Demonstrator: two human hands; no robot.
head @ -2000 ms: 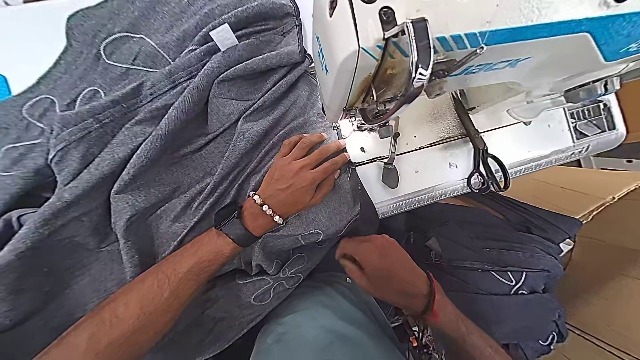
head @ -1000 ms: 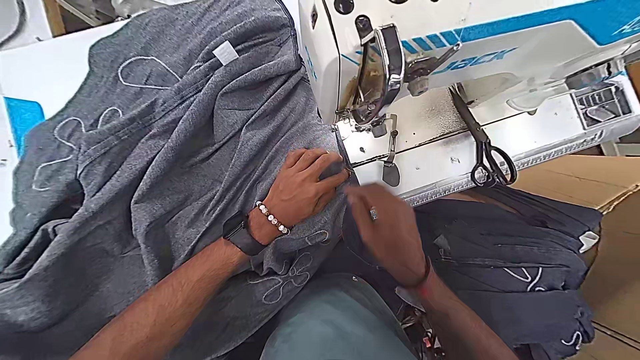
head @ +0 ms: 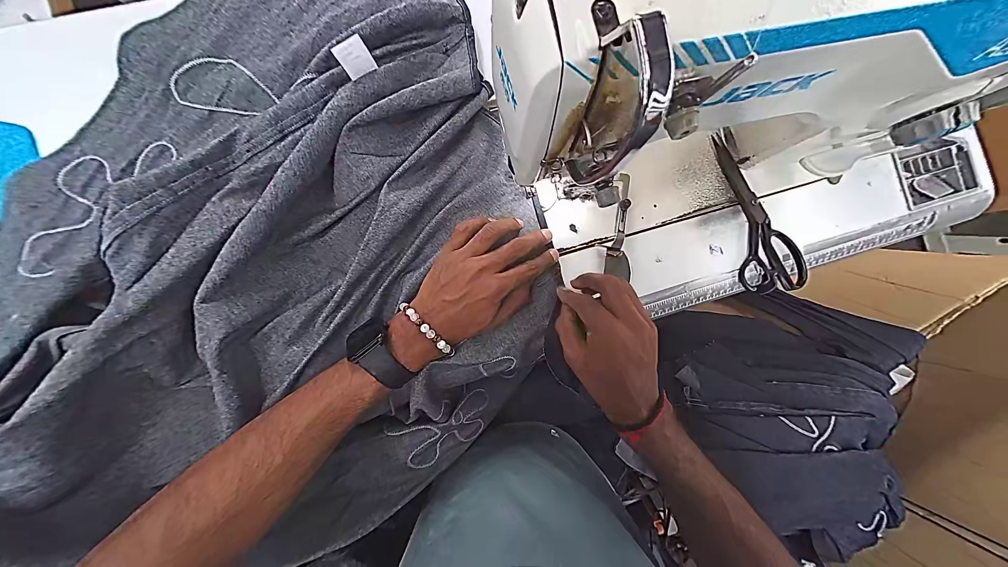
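A large grey knit garment (head: 315,220) with white cord-like stitching lies rumpled over the left and middle of the view. Its right edge runs under the needle area of a white and blue Jack sewing machine (head: 598,94). My left hand (head: 484,276), palm down with fingers slightly spread, presses the cloth just below the presser foot. Close to its right, my right hand (head: 610,339) pinches the garment's dark edge between thumb and fingers. A white label (head: 355,57) shows on the cloth near the top.
Black-handled scissors (head: 760,228) rest on the machine bed (head: 677,276), right of the needle area. A ruler strip (head: 858,240) runs along the bed's front edge. Below it, a pile of dark folded garments (head: 787,394) lies beside brown cardboard (head: 957,378).
My right hand has moved up from near my lap to the garment's edge, beside my left hand. My left hand stays on the cloth near the needle area.
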